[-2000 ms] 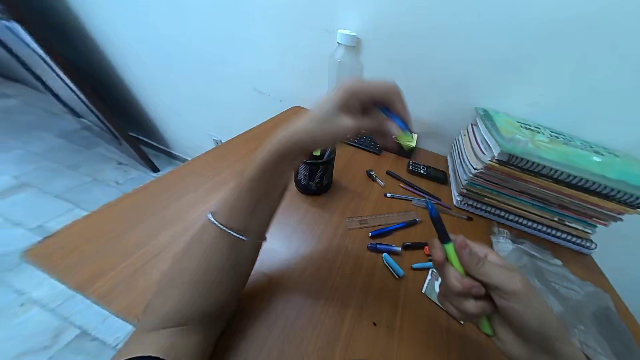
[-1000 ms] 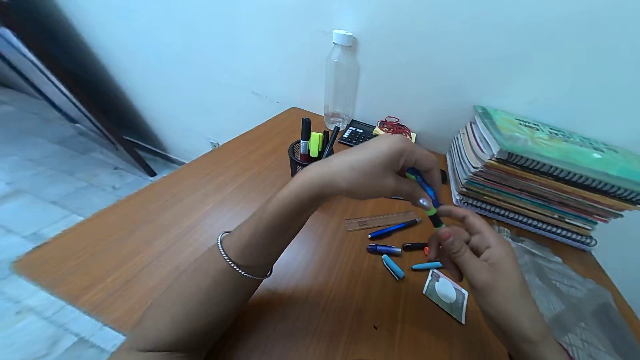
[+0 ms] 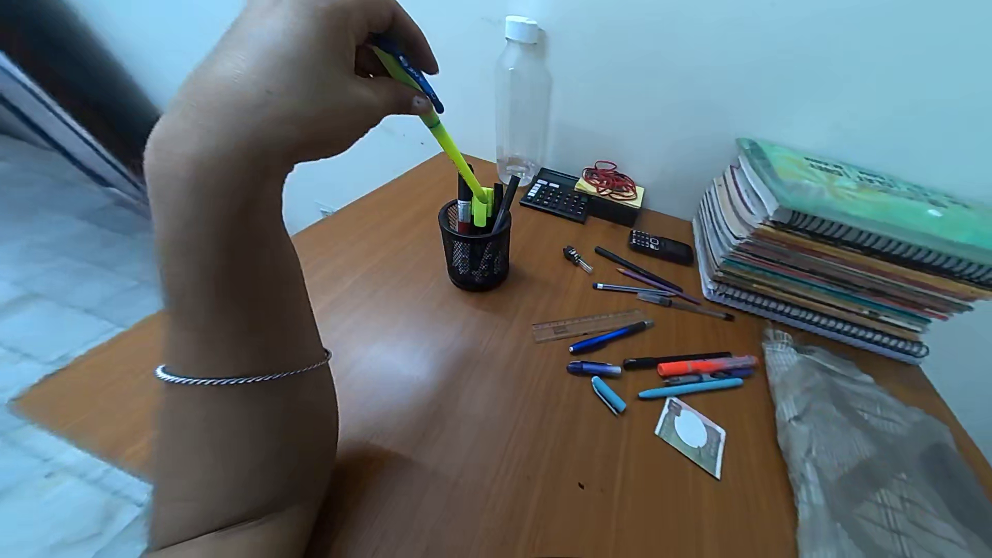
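My left hand (image 3: 333, 74) is raised at the upper left, its fingers closed on a yellow-green pen (image 3: 449, 147) with a blue clip. The pen slants down, and its lower end is at the mouth of a black mesh pen holder (image 3: 478, 260), among the markers standing there. A yellow-green highlighter (image 3: 480, 211) and a black-capped marker (image 3: 464, 208) are in the holder. My right hand is out of view. Right of the holder lie a clear ruler (image 3: 587, 325), a blue pen (image 3: 611, 337), an orange highlighter (image 3: 707, 366) and a light blue pen (image 3: 690, 388) beside its loose-looking cap (image 3: 608, 395).
A clear bottle (image 3: 522, 108), a calculator (image 3: 556, 195) and red string (image 3: 609, 181) on a note block stand near the wall. A keypad phone (image 3: 661, 246) lies by stacked notebooks (image 3: 829, 248). A plastic bag (image 3: 868, 449) and a card (image 3: 692, 437) lie nearer.
My hands were together around the pen a second ago. My left hand has since moved left with it to above the holder, and my right hand has left the view.
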